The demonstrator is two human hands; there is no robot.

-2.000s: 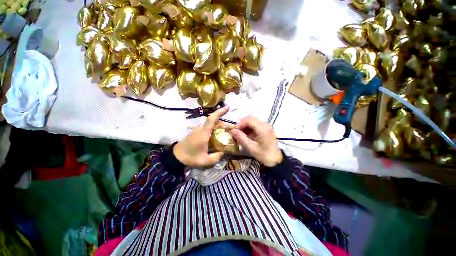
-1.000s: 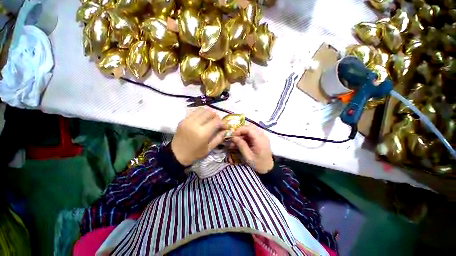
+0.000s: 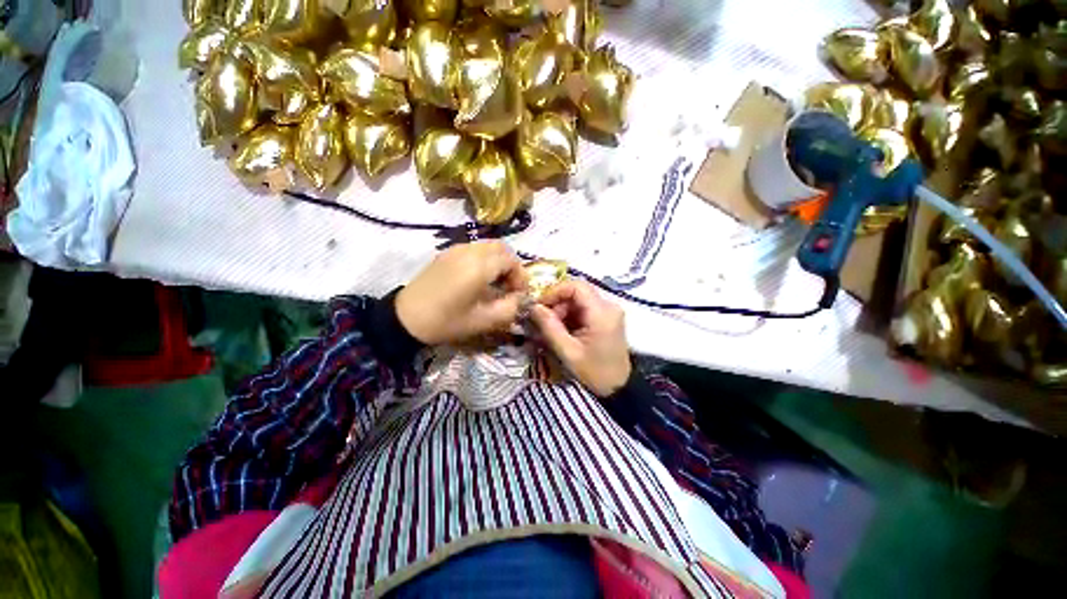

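A small shiny gold piece is held between my two hands, over the lap at the table's front edge. My left hand pinches it from the left with bent fingers. My right hand pinches its lower right side with thumb and fingertips. The fingers hide the lower part of the piece, and I cannot tell whether a core is inside. Plump gold buds lie piled on the table beyond my hands.
Black snips and a power cord lie just beyond my hands. A white strip is right of them. A teal glue gun rests in a holder on cardboard. More gold pieces are at right, white cloth at left.
Two seconds ago the gold piece lay wider in view, with my left hand spread beside it. Now both hands are closed in around it, slightly higher. The camera view has shifted a little.
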